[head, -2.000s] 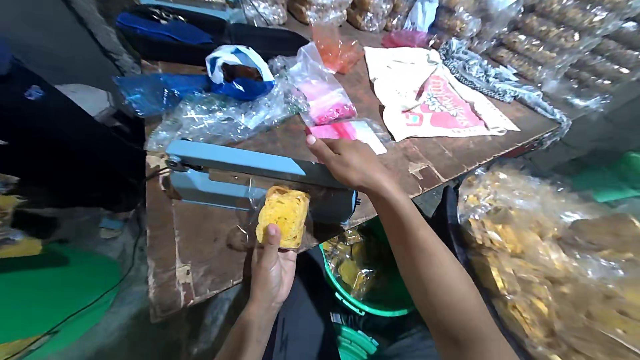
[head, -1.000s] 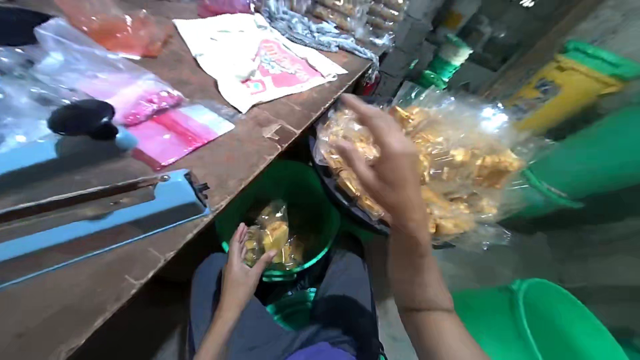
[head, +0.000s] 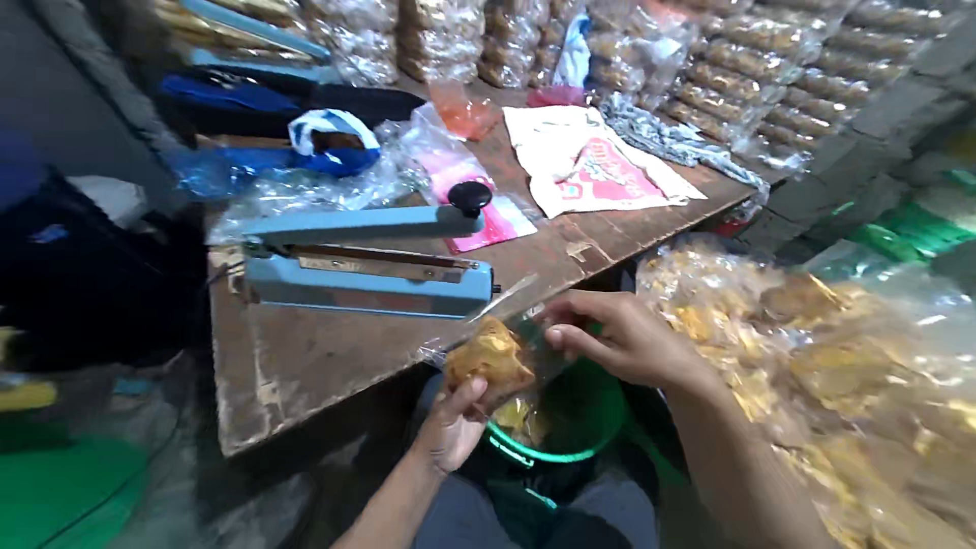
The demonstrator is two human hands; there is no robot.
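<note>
My left hand (head: 457,427) holds a clear plastic bag with golden-brown toasted bread (head: 488,360) in it, above the table's front edge. Close by on the right, my right hand (head: 610,335) has its fingertips at the bag's upper right part; whether they pinch the film cannot be told. A blue hand-operated impulse sealer (head: 366,286) lies on the wooden table behind the bag, its arm (head: 351,221) raised and its black knob (head: 470,197) at the right end. Below the hands stands a green tub (head: 602,412) with bagged pieces (head: 522,419) inside.
A large heap of bagged bread pieces (head: 854,358) is at the right. On the wooden table (head: 305,351) lie a printed white bag (head: 610,160), pink packets (head: 488,221), clear plastic (head: 320,191) and a grey cloth (head: 679,137). Stacked packs (head: 762,69) line the back.
The sealer's arm, pressed by my right hand two seconds ago, is now raised. A second ago my left hand was over the green tub without a bag; now it holds one. The view has swung back left.
</note>
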